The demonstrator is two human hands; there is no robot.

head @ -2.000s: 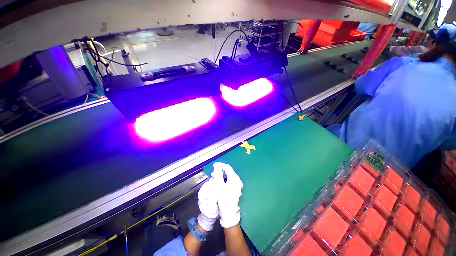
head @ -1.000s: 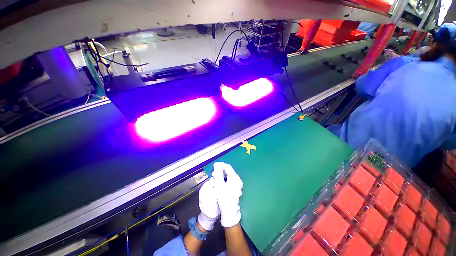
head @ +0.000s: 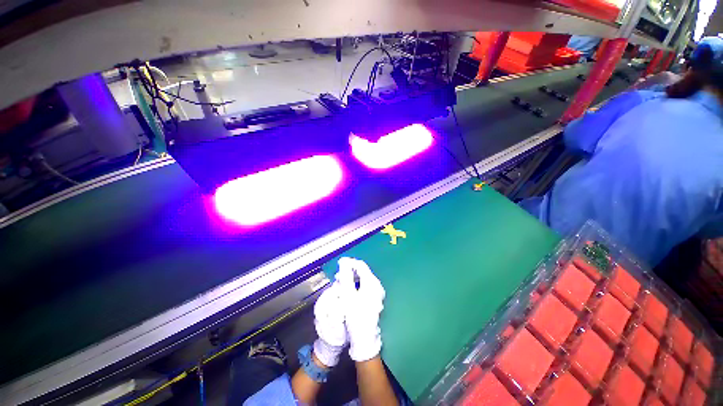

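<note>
My left hand [head: 330, 321] and my right hand [head: 365, 317], both in white gloves, are pressed together at the near left edge of the green mat [head: 452, 270]. A small dark spot shows between the fingertips; I cannot tell if it is a held thing or a gap. A blue band is around my left wrist. A clear blister tray [head: 476, 349] with pink-red foam squares lies right of the mat. A small green board [head: 596, 254] sits in its far corner pocket.
A silver edge rail [head: 262, 273] runs between the mat and the dark green conveyor [head: 95, 262]. Two black lamp housings [head: 262, 131] glow violet over the belt. A yellow tape mark [head: 393, 233] is on the mat. A person in blue [head: 634, 166] is at the right.
</note>
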